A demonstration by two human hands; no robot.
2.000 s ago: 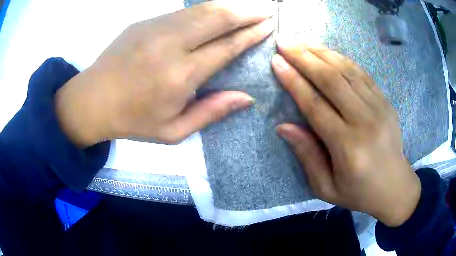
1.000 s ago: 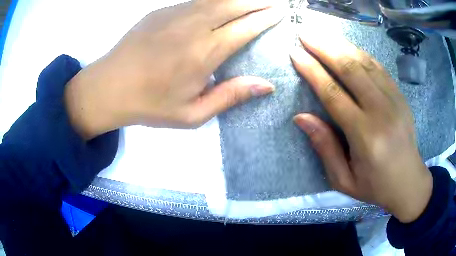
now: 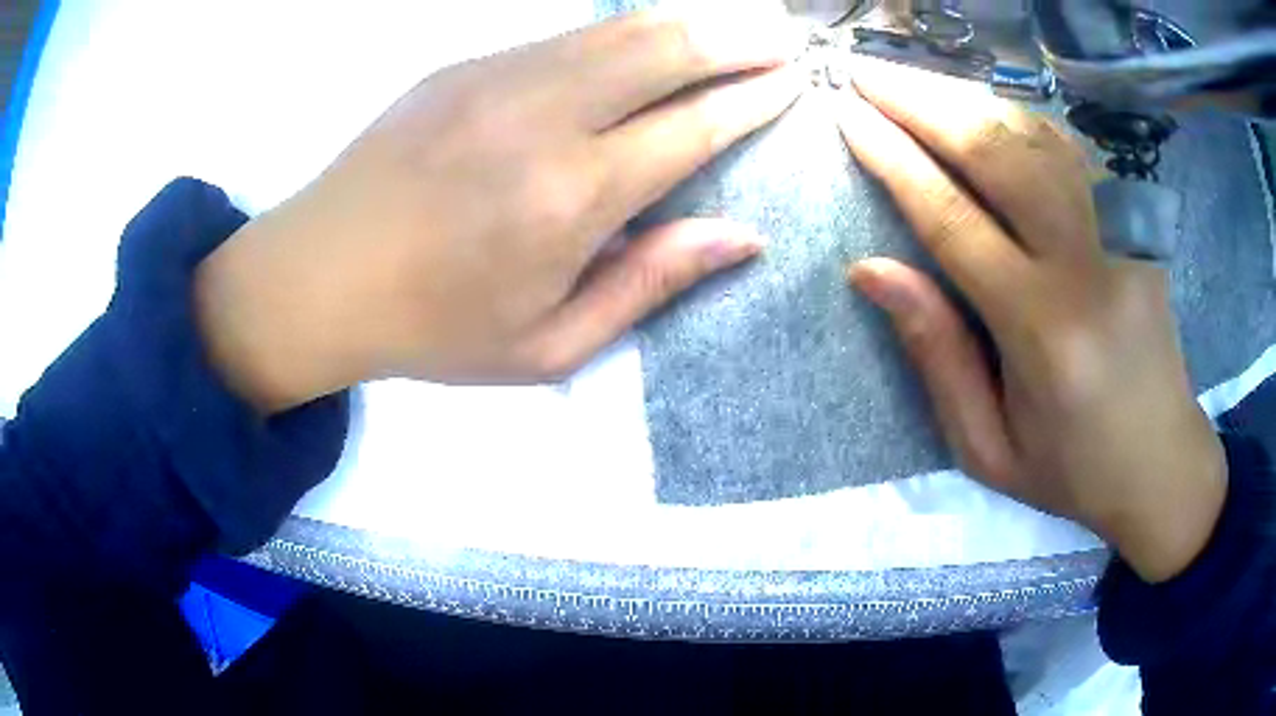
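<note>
A grey fabric panel [image 3: 798, 378] with a white edge lies flat on the white table. My left hand [image 3: 490, 210] rests palm down at its left side, fingers pointing to the needle area. My right hand [image 3: 1022, 294] rests palm down on the cloth at the right, fingertips near the same spot. Both thumbs are spread from the fingers and press on the grey cloth. The presser foot [image 3: 826, 63] is between the fingertips of both hands, under bright glare; the needle itself cannot be made out.
Metal machine parts [image 3: 966, 49] reach across the upper right, with a small grey round knob [image 3: 1135, 220] beside my right hand. A tape measure [image 3: 630, 599] runs along the table's front edge. A blue bin [image 3: 238, 616] shows at the lower left, below the table.
The grey panel has moved away from me toward the presser foot, uncovering the tape measure. The machine parts have come into view at the top. Both hands stay on the cloth.
</note>
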